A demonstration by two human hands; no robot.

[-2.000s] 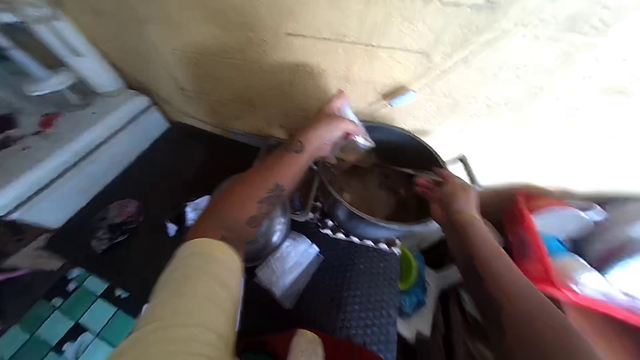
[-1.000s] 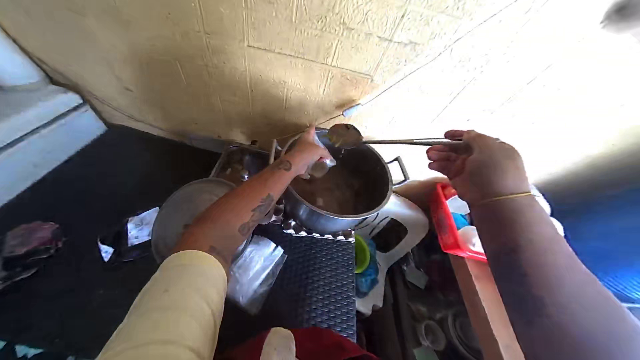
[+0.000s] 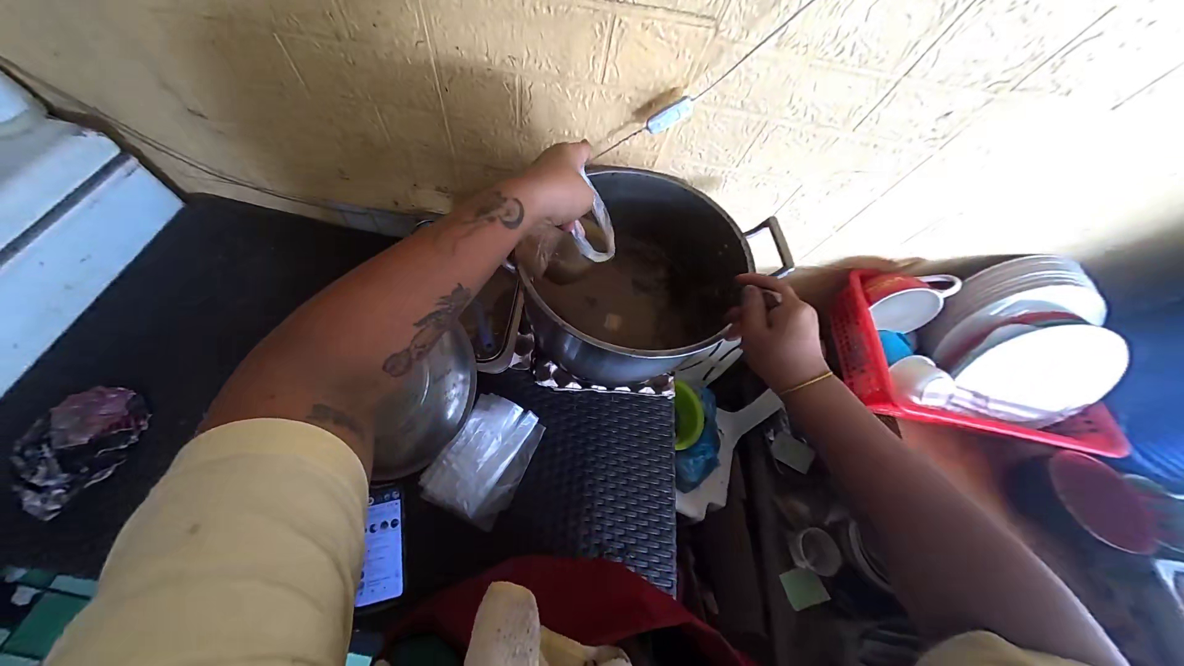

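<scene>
A large metal pot (image 3: 601, 361) of brown liquid with pieces in it stands against the wall. My left hand (image 3: 561, 188) grips the rim of a clear plastic bag (image 3: 597, 227), which hangs over the pot's left side. My right hand (image 3: 777, 328) is at the pot's right rim, its fingers closed around a thin handle that is mostly hidden; the ladle's bowl is not visible. Beside the pot, partly behind my left forearm, lies a round metal lid (image 3: 430, 407). Flat clear plastic bags (image 3: 486, 458) lie in front of it.
A red plastic basket (image 3: 856, 351) with plates and cups stands on the right. A phone (image 3: 381, 546) lies near my left sleeve. A green cup (image 3: 687, 416) and blue plastic are in front of the pot. Crumpled foil (image 3: 79, 444) is at far left; a cord runs along the wall.
My right hand has come down from beside the pot to its right rim. The ladle's bowl, raised above the pot a second ago, is out of sight. My left hand stays over the pot with the bag.
</scene>
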